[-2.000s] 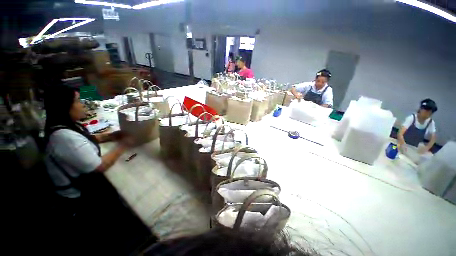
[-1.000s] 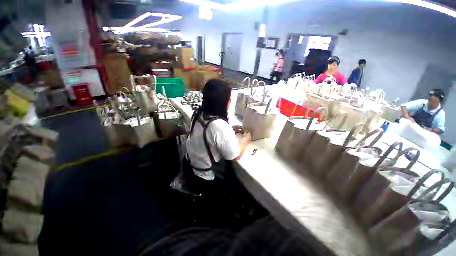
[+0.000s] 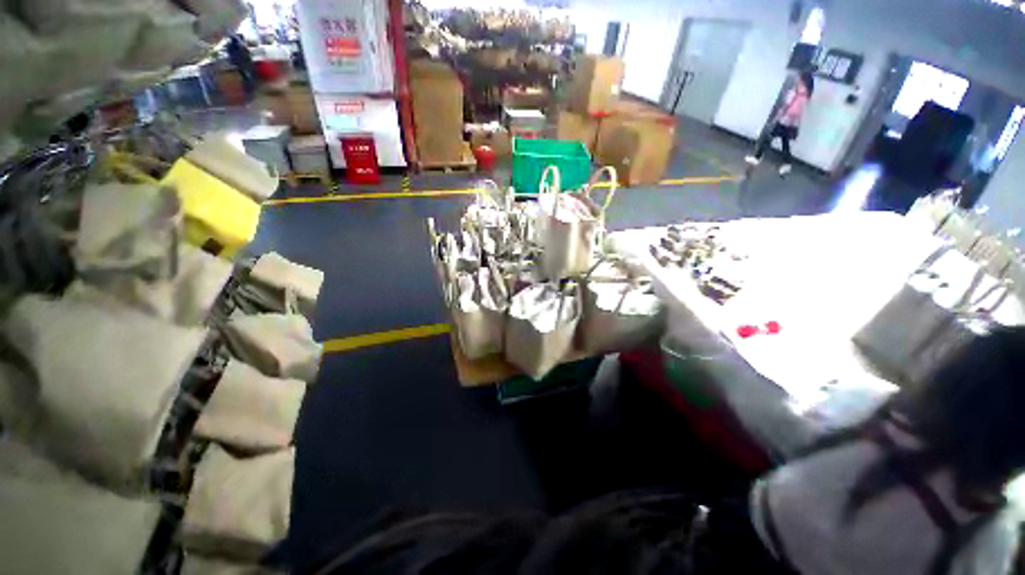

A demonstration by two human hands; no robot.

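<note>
Neither of my hands is in the picture. Several taupe tote bags (image 3: 544,320) stand close together on a low cart or platform (image 3: 481,366) in the middle, one paler bag (image 3: 568,238) upright above the others with its handles up. At the left, many taupe bags (image 3: 250,407) hang or lie in rows on a rack, with a yellow bag (image 3: 214,209) among them. More upright taupe bags (image 3: 924,303) stand on the white table (image 3: 826,264) at the right. A dark blurred shape fills the bottom edge.
A person (image 3: 888,483) is close at the lower right by the table. A small red item (image 3: 759,329) lies on the table. A green bin (image 3: 551,164), cardboard boxes (image 3: 636,149) and a walking person (image 3: 790,118) are further back. Grey floor (image 3: 388,427) with yellow lines runs between rack and cart.
The view has swung left. The row of bags on the table has slid out to the right, and the cart of bags and the left rack have come closer to the middle and larger.
</note>
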